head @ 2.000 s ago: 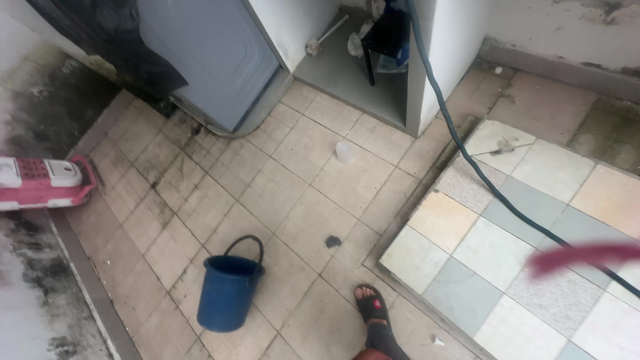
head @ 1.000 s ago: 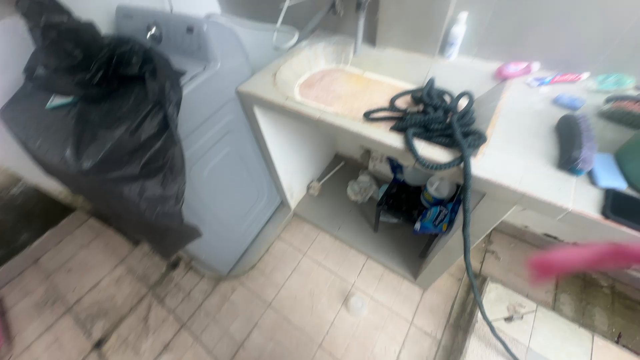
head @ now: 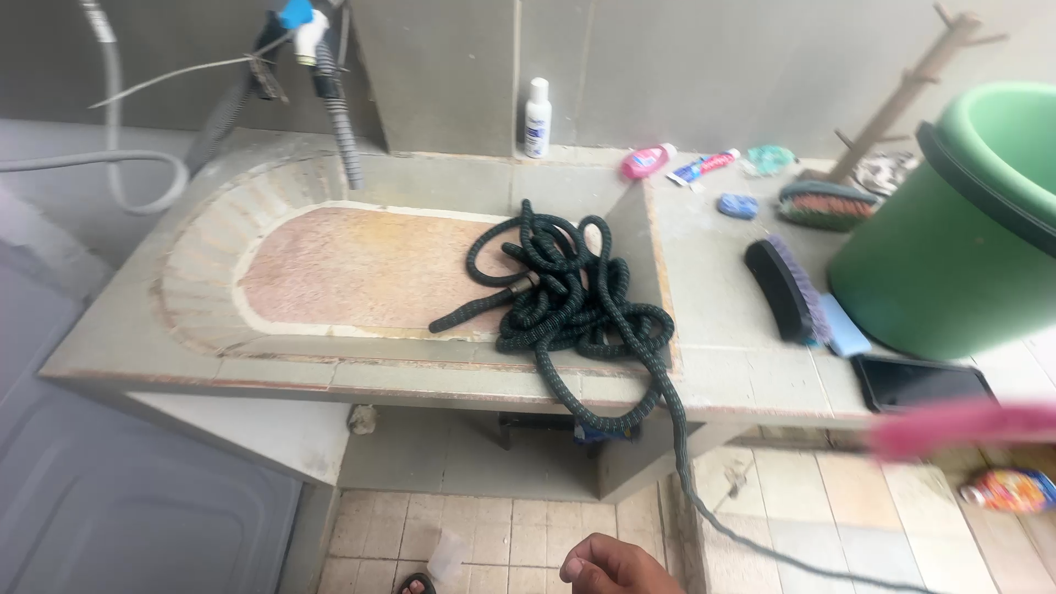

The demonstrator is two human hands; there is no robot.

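My right hand point(head: 619, 568) is at the bottom edge, its fingers loosely curled and partly cut off; whether it holds anything cannot be told. My left hand is out of view. Above my right hand, a dark green fabric-covered hose point(head: 569, 301) lies tangled in the right end of a tiled sink point(head: 194, 272). One loop hangs over the front edge, and a length runs down to the lower right. Grey ribbed drain hoses point(head: 342, 136) hang over the sink's back left. A white bottle point(head: 538, 120) stands upright behind the sink.
Right of the sink, the counter point(head: 709, 289) holds a green bucket point(head: 949, 239), scrub brushes point(head: 780, 289), a blue sponge point(head: 737, 205), a toothpaste tube point(head: 701, 167) and a phone point(head: 924, 384). A grey appliance point(head: 140, 487) stands left. A blurred pink object point(head: 965, 427) crosses the right foreground.
The view has swung up from the floor to the sink and counter. My right hand has come into view at the bottom. The blue bucket seen on the floor earlier is out of view.
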